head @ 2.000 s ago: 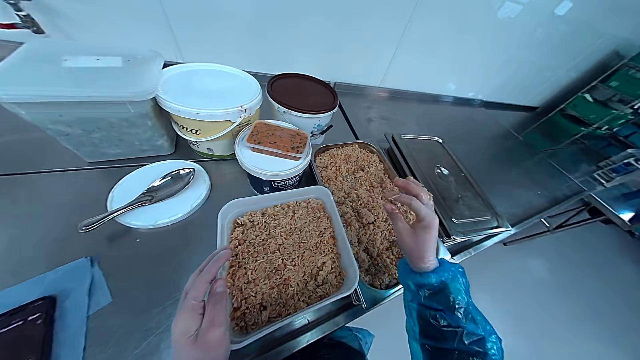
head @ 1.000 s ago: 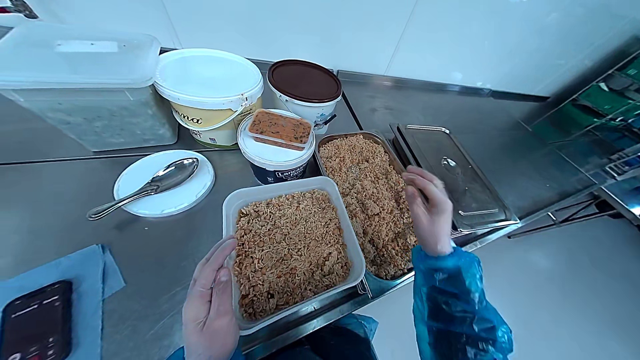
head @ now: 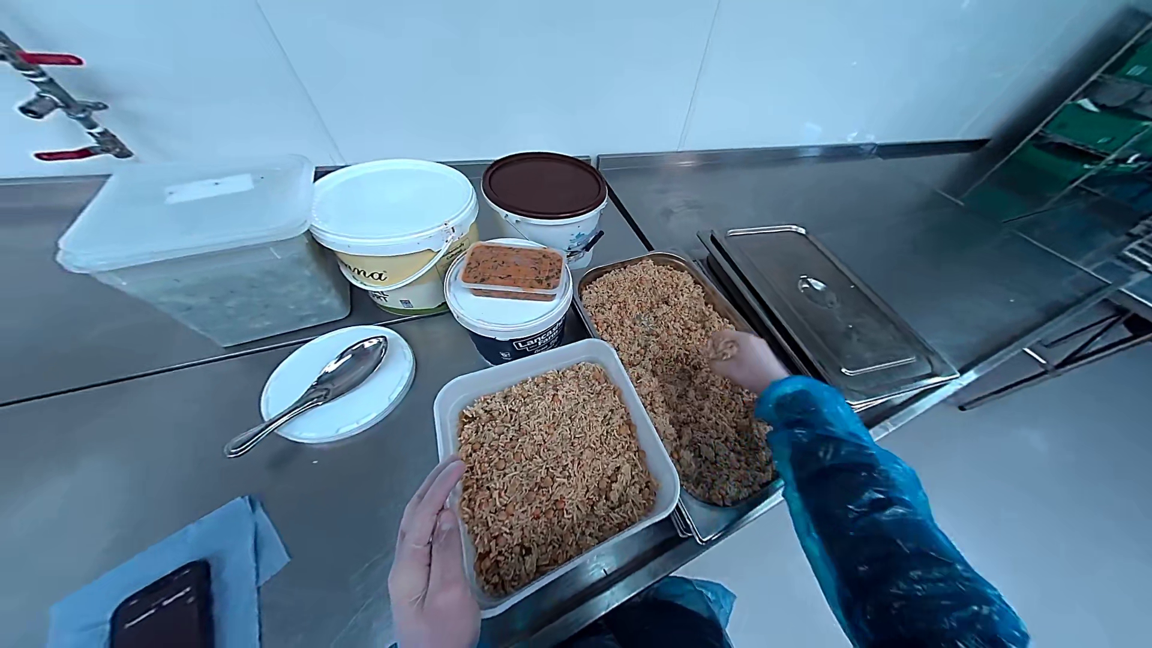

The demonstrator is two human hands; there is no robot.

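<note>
A square white plastic tub (head: 556, 468) full of a brown rice mixture stands near the counter's front edge. My left hand (head: 436, 558) rests against its left wall, the fingers at the rim. To its right lies a deep steel pan (head: 670, 360) of the same-looking rice mixture. Over that pan's right side my right hand (head: 745, 360), in a blue plastic sleeve, is closed around a small clump of the mixture. A small clear box of orange-brown food (head: 513, 268) sits on a white-lidded tub (head: 508, 310) behind the square tub.
A serving spoon (head: 333, 382) lies on a round white lid (head: 396, 382). Behind are a lidded plastic bin (head: 207, 243), a yellow-and-white bucket (head: 396, 216) and a brown-lidded bucket (head: 544, 184). Steel lids (head: 828, 306) lie at right; a phone (head: 166, 612) rests on blue cloth (head: 238, 549).
My right hand, raised above the pan's right edge before, has come down to the rice mixture and now holds some. My left hand stays at the square tub's wall.
</note>
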